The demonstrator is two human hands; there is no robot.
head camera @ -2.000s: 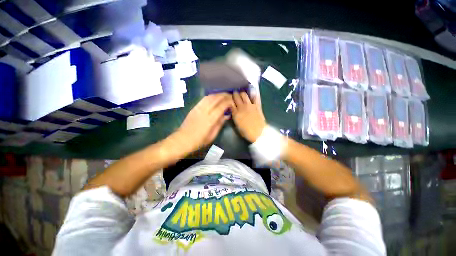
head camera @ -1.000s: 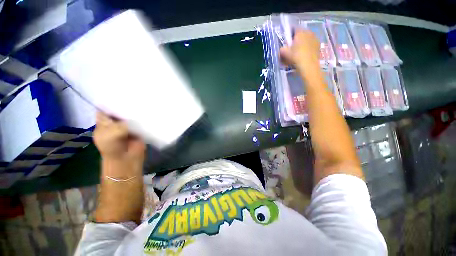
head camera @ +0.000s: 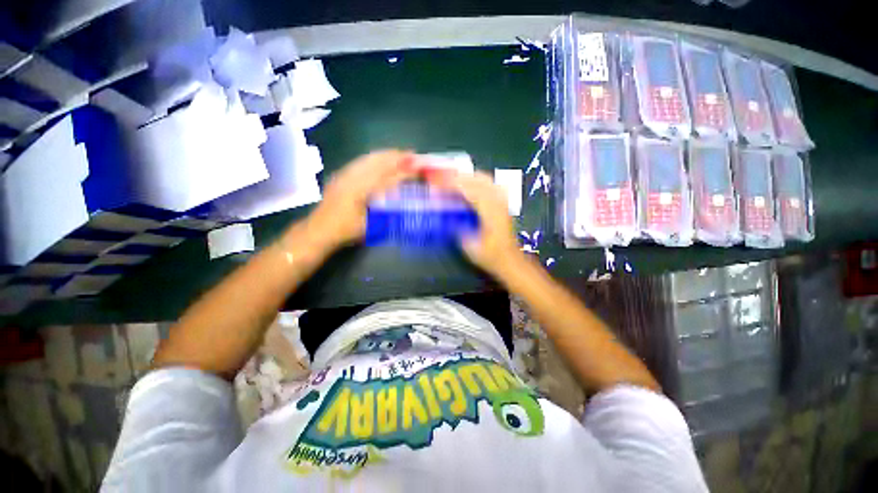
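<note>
A blue gift box is between my two hands at the middle of the bench, blurred by motion. My left hand holds its left side and my right hand its right side. A red and white part shows at its top between the fingers; I cannot tell if the lid is shut. The clear blister tray with two rows of mobile phones lies to the right. The top-left phone has a white printed label over its screen.
Open empty boxes are stacked at the left, with white slips piled on them. A white slip and another piece lie on the green bench. Label scraps lie beside the tray. Empty trays are below at right.
My left hand has brought the box from the left to the middle. My right hand has left the tray and joined it on the box. The view has shifted.
</note>
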